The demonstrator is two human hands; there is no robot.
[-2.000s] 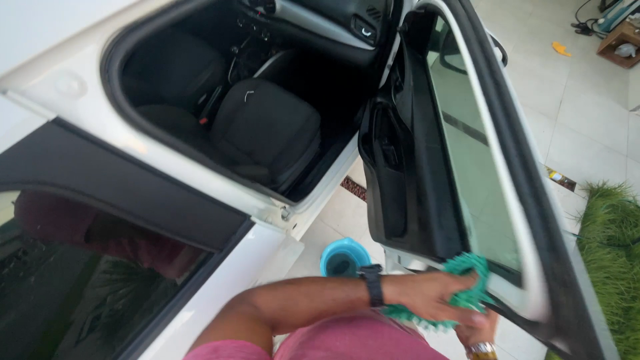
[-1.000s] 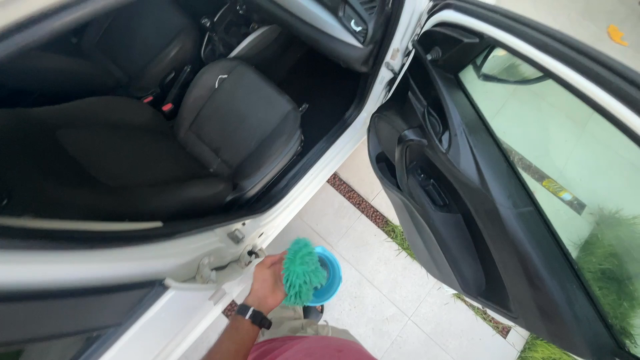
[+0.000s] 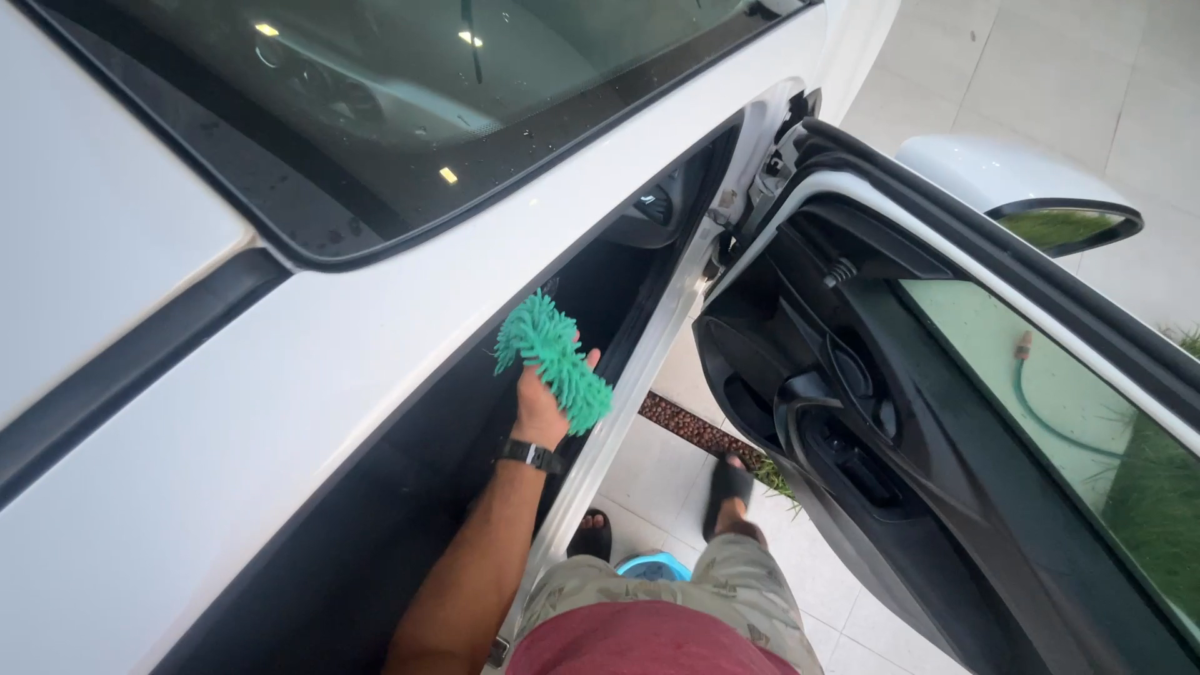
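Note:
My left hand (image 3: 544, 401), with a dark watch on the wrist, grips a green chenille microfiber wash mitt or cloth (image 3: 553, 361). It is held up in the door opening of a white car, between the roof edge (image 3: 412, 352) and the door sill (image 3: 600, 450). My fingertips show past the cloth's right side. The car's windshield (image 3: 403, 112) lies ahead, with small drops on it. To the right, the car door (image 3: 844, 412) stands wide open. My right hand is not in view.
A blue bucket (image 3: 654, 565) stands on the tiled floor between my legs, by my feet in dark sandals. The side mirror (image 3: 1022, 187) juts out beyond the door. A strip of pebbles (image 3: 689, 422) crosses the tiles. Through the door glass a hose (image 3: 1050, 422) and grass show.
The green cloth was at the open door's lower edge with both hands near it, then above the bucket in my left hand; now it is up in the door opening. The view has shifted toward the windshield.

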